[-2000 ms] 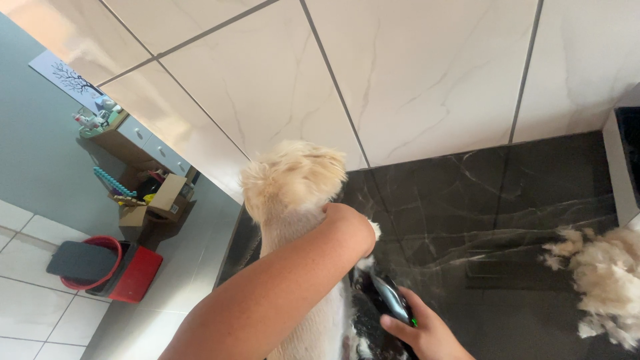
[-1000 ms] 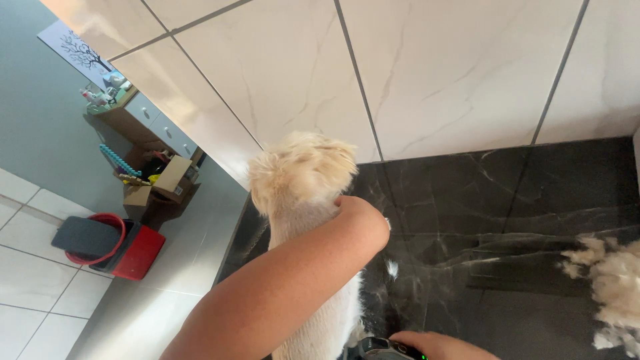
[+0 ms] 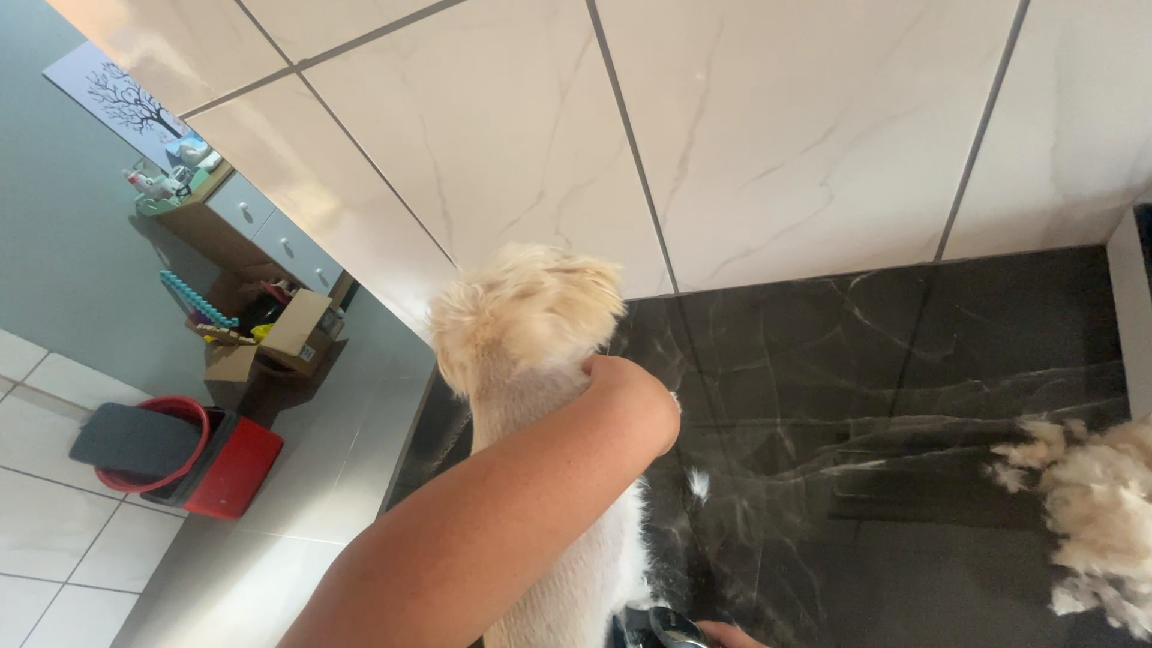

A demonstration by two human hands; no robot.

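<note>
A cream-coloured dog (image 3: 540, 315) is on a black marble-patterned surface (image 3: 774, 360), its fluffy head turned away and its neck and back clipped short. My left arm crosses over its back, and my left hand (image 3: 634, 405) rests against the side of its neck; the fingers are hidden. At the bottom edge, my right hand (image 3: 727, 635), mostly cut off by the frame, is on a dark and silver hair clipper (image 3: 675, 628) beside the dog's lower flank. A small white tuft (image 3: 698, 485) lies right of the dog.
A pile of clipped fur (image 3: 1102, 513) lies at the right. A light tiled wall (image 3: 765, 135) rises behind the surface. On the floor at left stand a red bin (image 3: 238, 468) and an open cardboard box (image 3: 297, 333), near a drawer cabinet (image 3: 270, 225).
My right hand with the clipper has moved down towards the bottom edge, where less of it shows. My left hand has stayed at the dog's neck.
</note>
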